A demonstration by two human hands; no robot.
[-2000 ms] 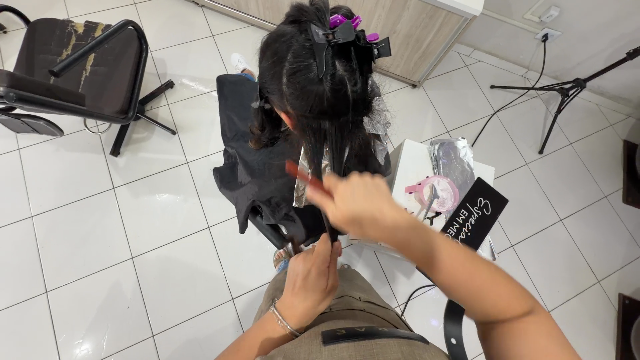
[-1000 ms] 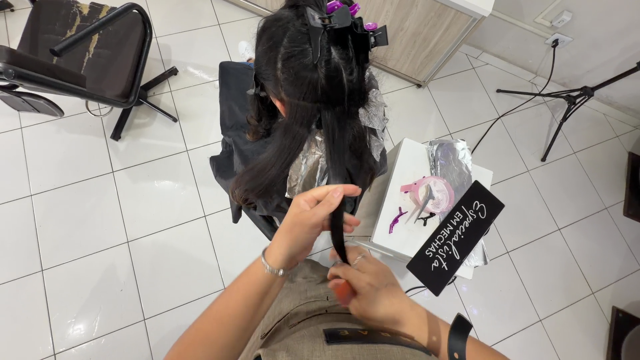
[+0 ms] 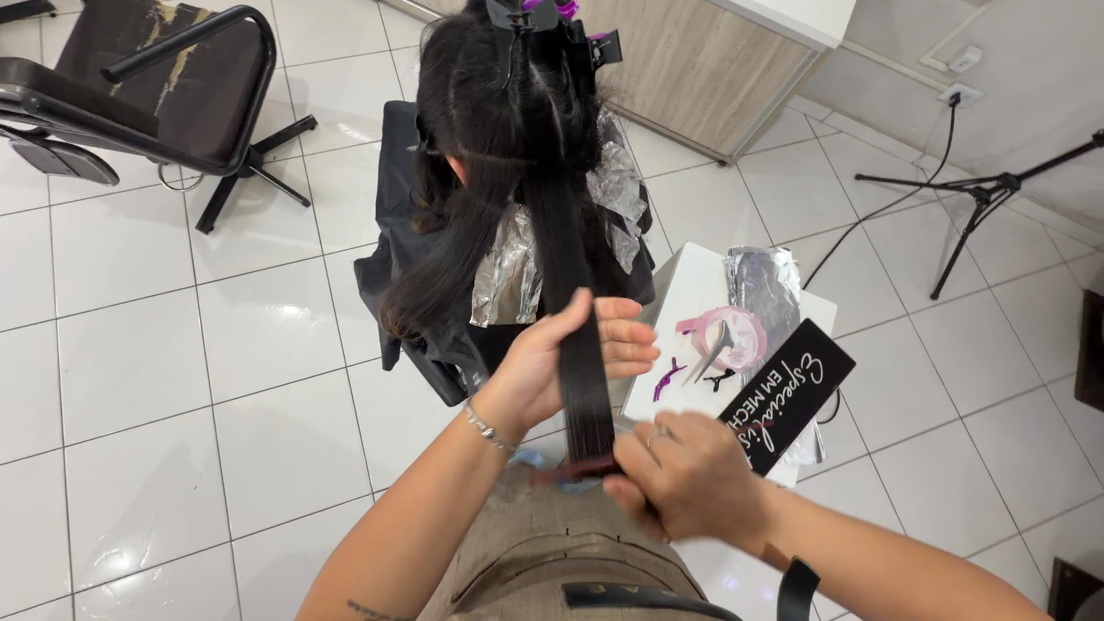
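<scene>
A seated person in a black cape (image 3: 399, 198) has dark hair pinned up with black hair clips (image 3: 517, 39). From the back of the head a flat section of straight hair (image 3: 583, 379) hangs toward me. My left hand (image 3: 561, 354) lies under it, palm up, with the thumb along its edge and the fingers spread. A reddish comb (image 3: 582, 470), blurred, is at the ends of that section, held in my right hand (image 3: 681, 474). Folded foil (image 3: 509, 272) hangs beside the section, and more foil (image 3: 617, 194) is on the right side of the head.
At right, a white cart (image 3: 686, 276) bears foil sheets (image 3: 763, 280), a pink bowl (image 3: 743, 336) with a tint brush, a purple clip (image 3: 668, 379) and a black sign (image 3: 798, 388) with writing. A salon chair (image 3: 172, 86) stands left, a tripod (image 3: 983, 190) right, a wooden cabinet (image 3: 699, 78) beyond.
My left hand has gone from gripping the hair section to lying open under it. The comb in my right hand is now at the hair's ends; two seconds ago it was up near the foil.
</scene>
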